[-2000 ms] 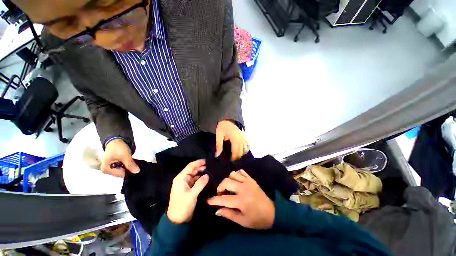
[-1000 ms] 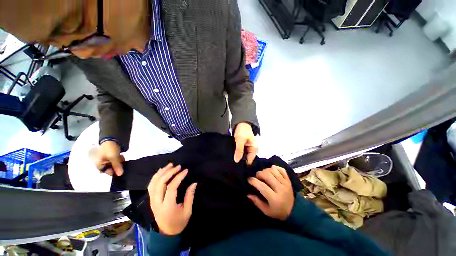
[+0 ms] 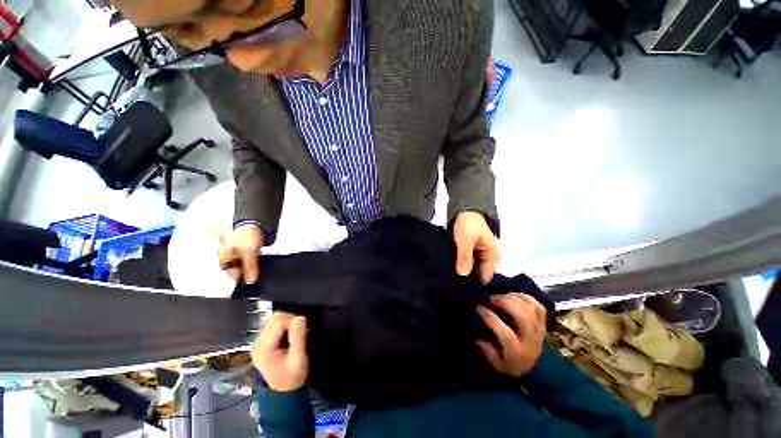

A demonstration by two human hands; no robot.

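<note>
The black garment is spread between me and the person opposite, its upper left edge a straight flat strip like a waistband. My left hand pinches the cloth's left edge between thumb and curled fingers, below the strip. My right hand grips the cloth at its right edge with bent fingers. The other person's two hands hold the far edge, one at the strip's left end, one at the upper right. Folds are hard to see in the black cloth.
The person opposite wears a grey-brown blazer. Grey panels flank the cloth left and right. Khaki garments lie at lower right. A white bin stands behind the strip. Blue crates and a swivel chair are at left.
The bunched cloth has been spread out wide. My hands have moved apart, the left one now lower at the left edge, the right one at the right edge. The view has shifted, moving the scene rightward.
</note>
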